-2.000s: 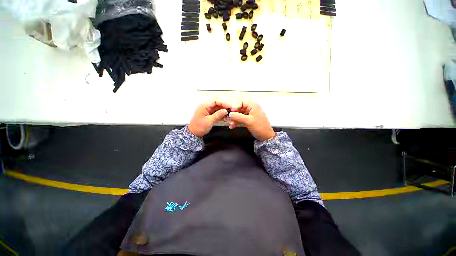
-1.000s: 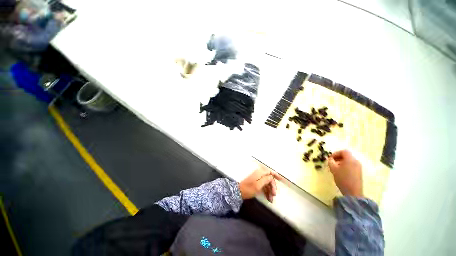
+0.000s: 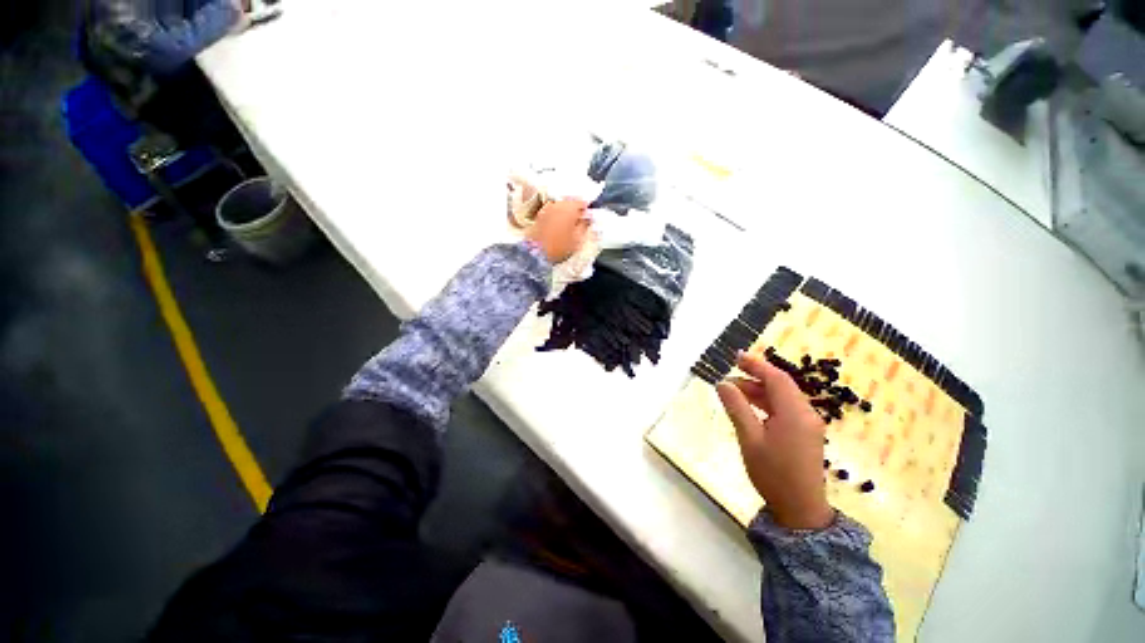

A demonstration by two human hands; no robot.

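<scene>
My left hand [image 3: 561, 230] reaches to the crumpled white bag [image 3: 580, 264] behind the strip pile; its fingertips are partly hidden, and I cannot tell if they hold anything. The black strip pile [image 3: 609, 320] spills from a greyish plastic bag [image 3: 666, 261]. My right hand [image 3: 785, 446] is over the left part of the tan work board [image 3: 703, 427], thumb and fingers apart, with nothing visible between them. Small black loops [image 3: 829, 377] lie scattered beside and partly behind it. Laid-out black strips [image 3: 879, 329] line the board's left, back and right edges.
A small whitish-tan open box [image 3: 521, 201] is by the white bag. A person's sleeve [image 3: 163, 38] shows at the far left, near a blue chair [image 3: 101, 138] and a bucket [image 3: 258, 220]. The white table's [image 3: 502, 389] near edge runs diagonally.
My left hand has moved from the table's near edge out to the white bag. My right hand has moved from the near loops to the board's left side. The view has shifted.
</scene>
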